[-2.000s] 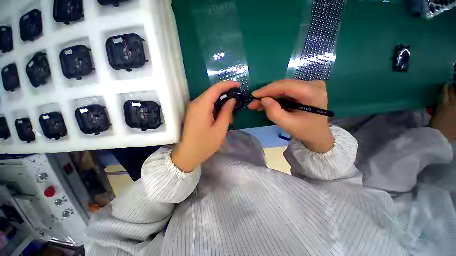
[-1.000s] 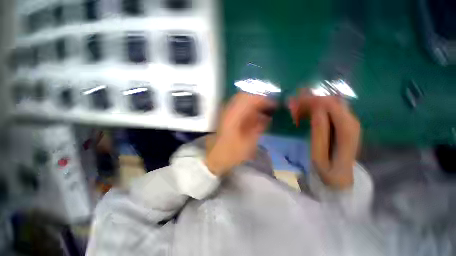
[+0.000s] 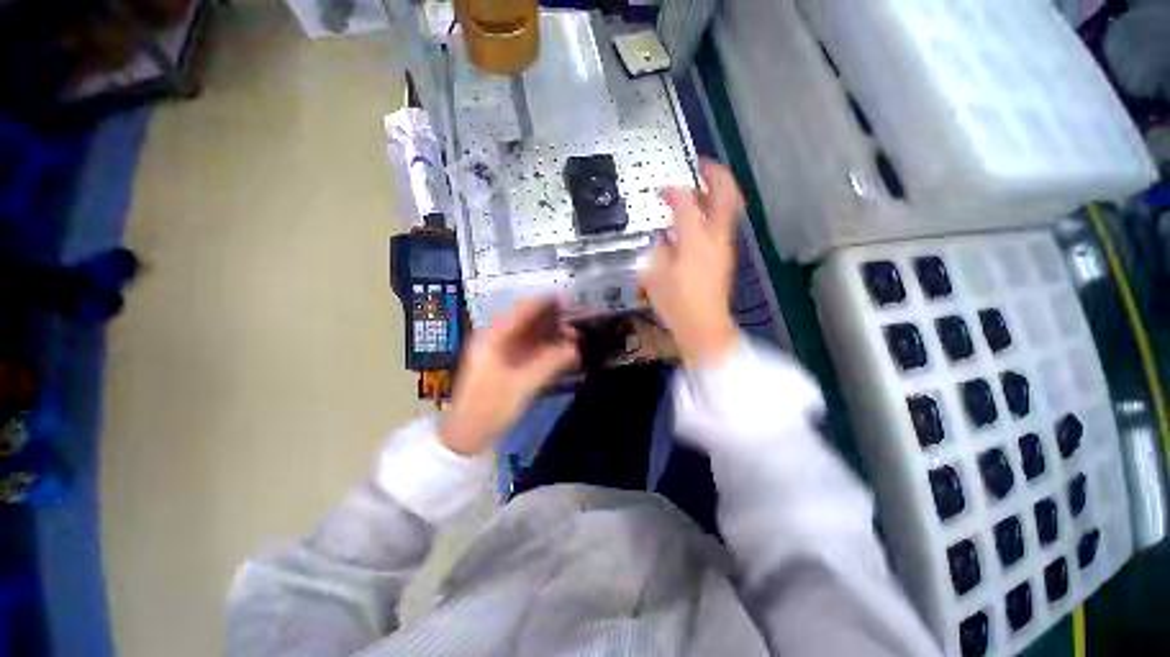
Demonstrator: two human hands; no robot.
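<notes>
The benchtop machine's perforated plate (image 3: 533, 212) lies ahead of me, with a black fixture (image 3: 595, 195) at its centre. A round part shows on the fixture, too small to name. My left hand (image 3: 513, 366) is blurred in front of the machine's near edge, fingers curled; something dark shows at its fingertips, but I cannot tell if it is a held housing. My right hand (image 3: 695, 257) is raised over the plate's right near corner, blurred, fingers apart, with nothing seen in it. The black pen tool is not visible.
A teach pendant (image 3: 432, 302) stands left of the machine, below white crumpled material (image 3: 413, 161). An orange-brown cylinder (image 3: 500, 32) hangs over the plate's back. The foam tray (image 3: 840, 302) of black housings is at right, with stacked white trays (image 3: 988, 109) behind. A yellow line runs beyond.
The view has swung from the green bench to the machine; the foam tray is now on the right. My hands have left the dotted sheets, and the pen tool has gone from sight.
</notes>
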